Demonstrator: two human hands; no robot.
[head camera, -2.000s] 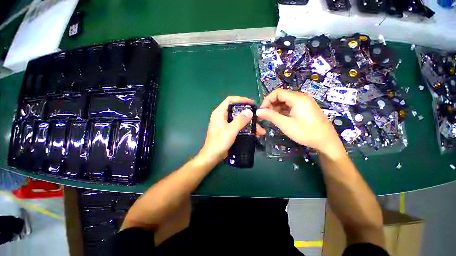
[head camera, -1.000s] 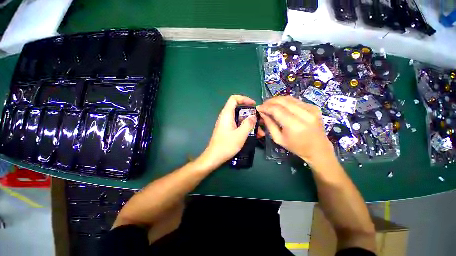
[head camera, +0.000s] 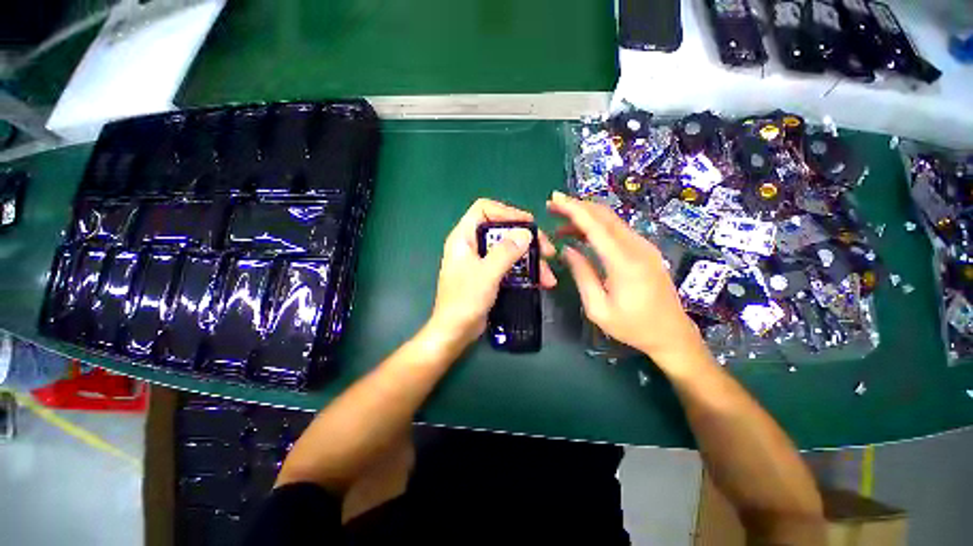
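Note:
A black phone housing (head camera: 516, 318) stands lengthwise in my left hand (head camera: 475, 267), with its lower end showing below my fingers. A small silvery circuit board (head camera: 520, 271) sits in its upper part, partly under my left thumb. My right hand (head camera: 624, 279) is just to the right of the housing, fingers apart, with nothing seen in it. A pile of circuit boards (head camera: 744, 234) with black round speakers and thin wires lies on clear plastic to the right of my right hand.
Stacked black blister trays (head camera: 203, 240) lie at left on the green mat (head camera: 421, 171). A pale rail (head camera: 480, 105) runs behind. Black housings (head camera: 736, 32) and a flat black slab (head camera: 650, 23) lie on a white surface. Another board pile (head camera: 950, 229) is far right; white scraps surround the piles.
My right hand has opened and moved off the housing to the right. My left hand still holds the housing. The camera view has shifted, and a dark item now shows at the far left edge.

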